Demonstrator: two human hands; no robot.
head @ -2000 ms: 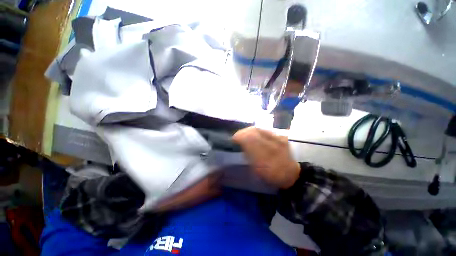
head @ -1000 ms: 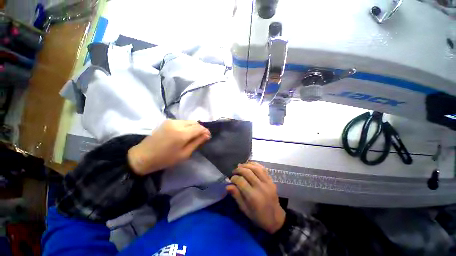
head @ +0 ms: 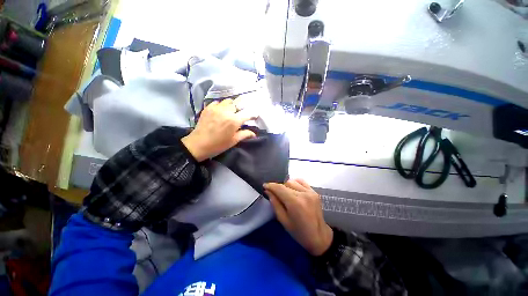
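Observation:
A charcoal cloth piece (head: 260,162) lies at the front edge of the machine table, its upper right corner close to the glaring needle area (head: 288,110). My left hand (head: 223,128) lies on the cloth left of the needle, fingers spread over its upper part. My right hand (head: 298,214) pinches the lower right edge of the charcoal piece between thumb and fingers. Pale grey cloth (head: 136,110) heaps left of the needle, and a pale panel (head: 223,202) hangs over the table edge towards my lap. The needle tip is lost in glare.
The white sewing machine head (head: 417,58) with a blue stripe spans the upper right. Dark-handled snips (head: 428,159) lie under its arm. A printed ruler (head: 370,207) runs along the front edge. A brown wooden surface (head: 66,87) is at left. Dark cloth is at lower right.
My left hand has moved up and right over the cloth, nearer the needle. My right hand stays at the lower edge. The charcoal piece, folded or blurred earlier, now lies spread.

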